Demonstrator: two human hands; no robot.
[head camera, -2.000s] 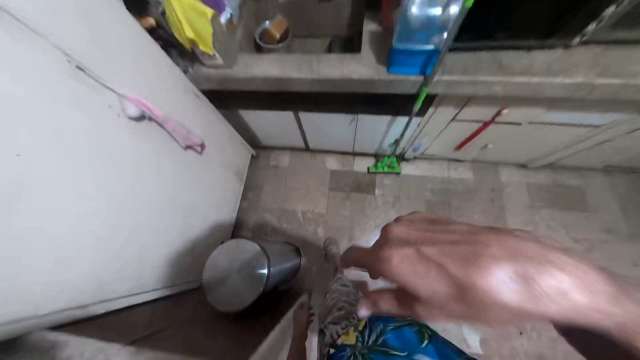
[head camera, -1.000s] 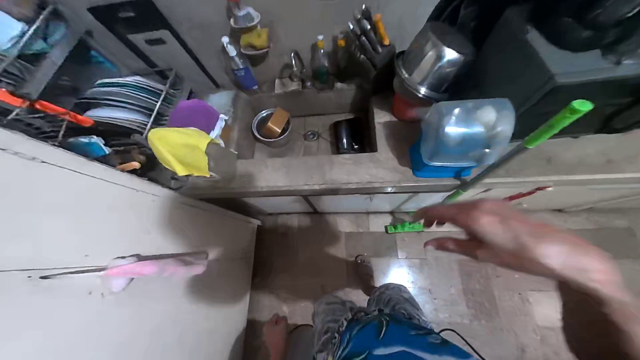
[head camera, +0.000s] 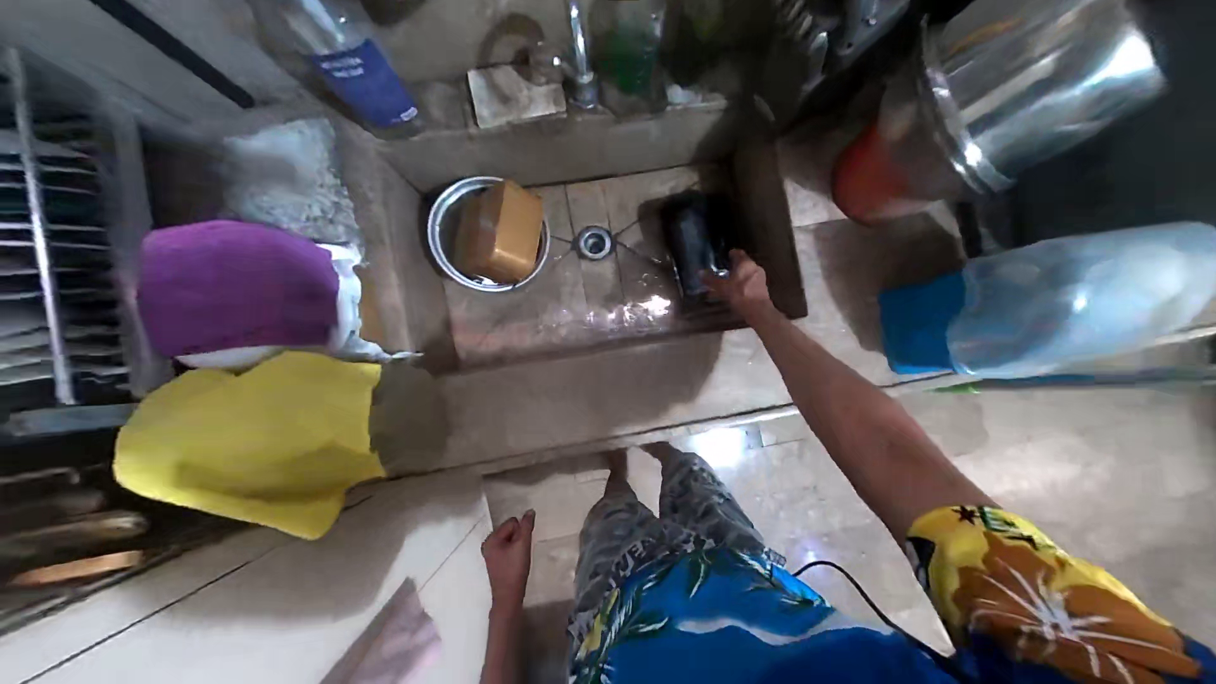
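Note:
My right hand (head camera: 743, 285) reaches into the tiled sink (head camera: 570, 347), its fingers at the near end of a black cylindrical container (head camera: 693, 237) lying by the right wall. Whether the fingers have closed on it is hard to tell. Left of the metal drain (head camera: 595, 243), a round metal bowl (head camera: 439, 233) holds a tan block-shaped object (head camera: 508, 228). My left hand (head camera: 509, 546) hangs low beside my body, fingers curled, with nothing visible in it.
Purple (head camera: 237, 290) and yellow (head camera: 256, 432) cloths lie left of the sink, beside a dish rack (head camera: 43, 237). A labelled bottle (head camera: 366, 76) and a faucet (head camera: 581, 57) are behind. Right are a metal pot (head camera: 1054, 85) and a clear container with a blue base (head camera: 921, 323).
My right hand has moved from above the floor into the sink, to the black container. My left hand has come into view. The view has moved closer over the sink.

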